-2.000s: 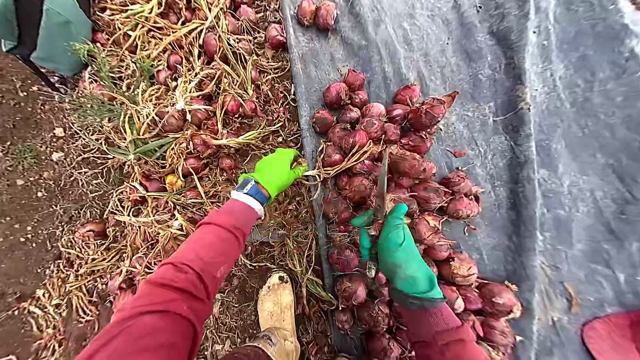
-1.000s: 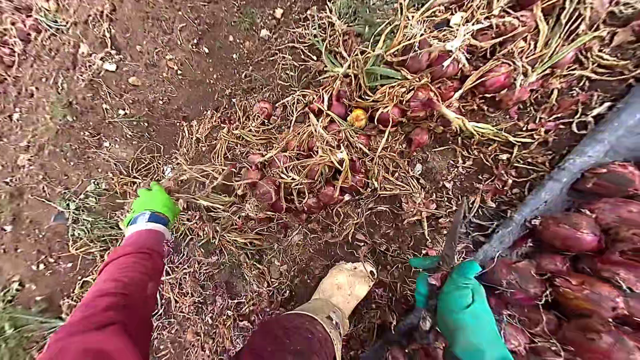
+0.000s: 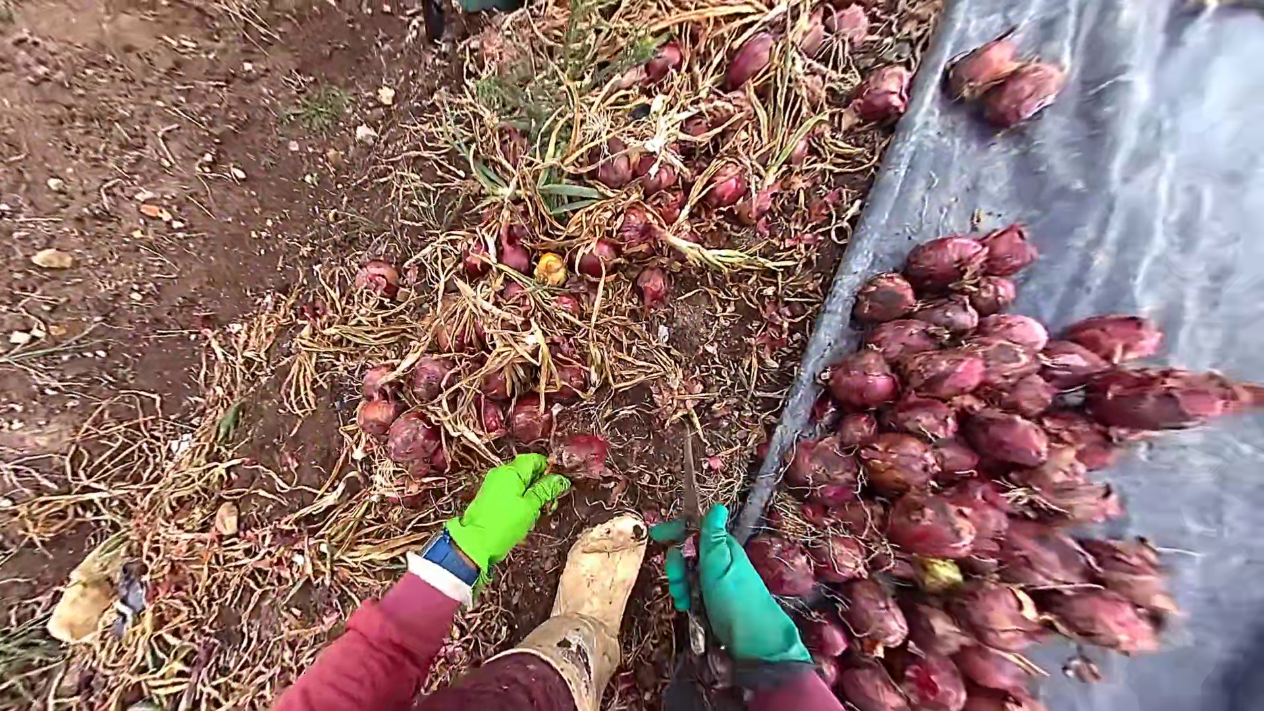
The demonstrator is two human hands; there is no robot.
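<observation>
My left hand, in a bright green glove, reaches down at the near edge of the red onions with dry tops. A red onion lies just beyond its fingertips; whether the fingers grip anything cannot be told. My right hand, in a darker green glove, holds a bladed hand tool, probably shears, with its blade pointing away from me. Right of that hand, a pile of trimmed red onions rests on a grey plastic sheet.
My boot stands on the soil between both hands. More onions with dry leaves lie farther ahead. The sheet's raised edge runs along the pile. Stones and dry stalks are scattered at left.
The view has swung left and then back right. My left hand, over bare soil at far left a second ago, is now beside the onions near my boot. My right hand still holds the tool.
</observation>
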